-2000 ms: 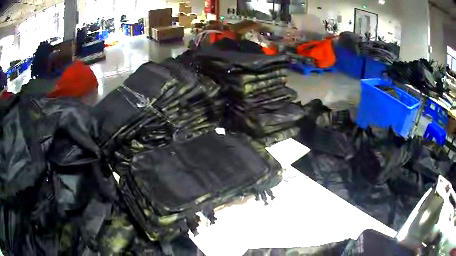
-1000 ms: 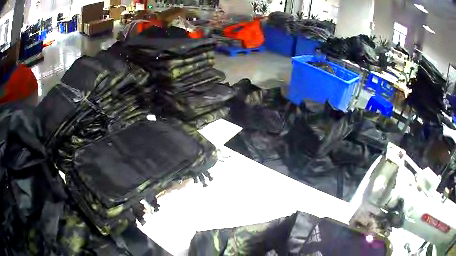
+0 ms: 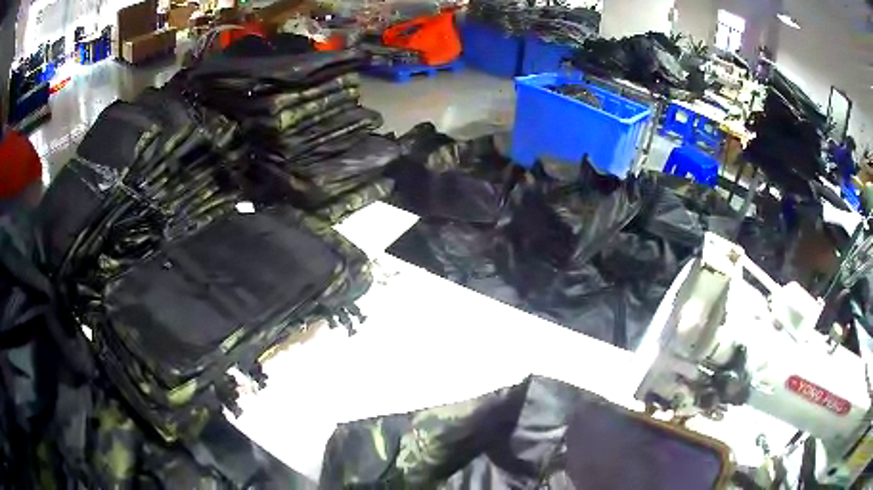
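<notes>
A backpack body piece (image 3: 479,435), black coated cloth with dark green camouflage, lies at the bottom centre on the white table. A dark smartphone (image 3: 637,450) with a brownish edge is at its right end, cut off by the lower edge of the picture. The white sewing machine (image 3: 794,378) with a red label stands at the lower right. Its needle area is blurred and too small to tell. Front panels (image 3: 225,287) with a small white label and side straps are stacked at the left. Neither of my hands is in the picture.
More camouflage-edged panels (image 3: 297,120) are piled behind the stack. Black pieces (image 3: 565,230) are heaped beyond the white table (image 3: 421,330). A blue plastic bin (image 3: 579,124) stands on the floor behind. Black cloth hangs at the far left edge.
The view has swung right and down. The panel stacks now sit further left, and more of the machine, the body piece and the smartphone shows at the bottom right.
</notes>
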